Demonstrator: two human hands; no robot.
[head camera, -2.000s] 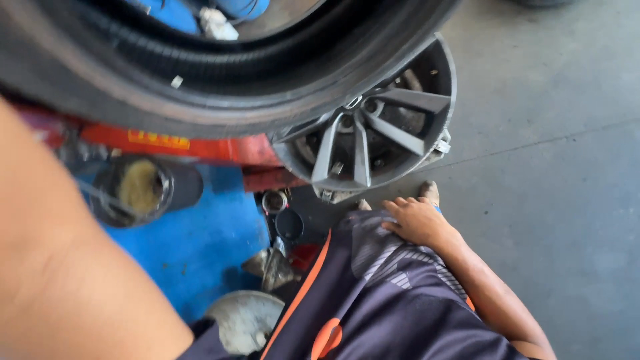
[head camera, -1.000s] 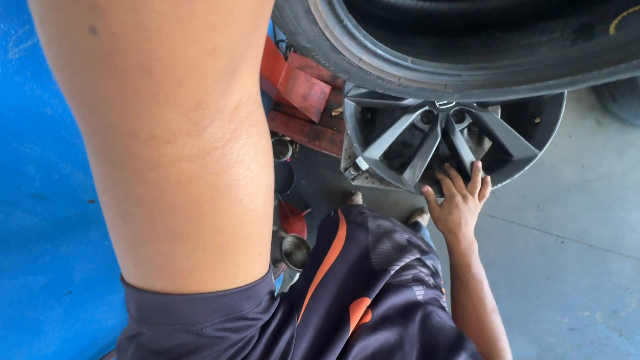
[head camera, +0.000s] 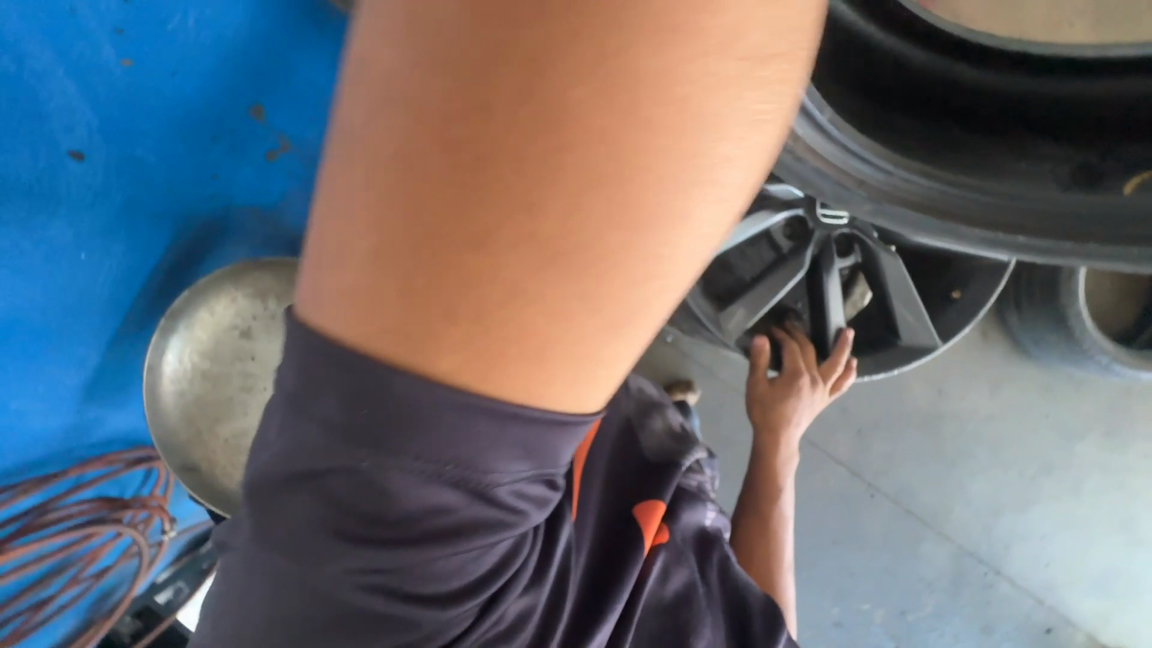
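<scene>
A dark alloy wheel (head camera: 828, 288) with twin spokes lies face up at centre right. My right hand (head camera: 796, 382) is at its near edge, thumb and fingers spread over the lip, the fingertips between and on the spokes. A black rubber tyre (head camera: 972, 216) is tilted over the far part of the wheel and runs out of view at the top right. My left arm (head camera: 540, 198), raised close to the camera, fills the middle; its hand is beyond the frame, so what it holds or touches is hidden. The arm also covers the wheel's left side.
A round metal dish (head camera: 220, 378) sits by the blue surface (head camera: 180, 117) at left. Below it, a reddish hose (head camera: 99, 531) lies coiled. Another tyre (head camera: 1071, 324) is on the grey floor (head camera: 954, 504) at far right.
My right hand has gone from beside my clothing to the wheel's edge. My left arm now covers the middle of the view. The view has shifted left, bringing in the coiled hose.
</scene>
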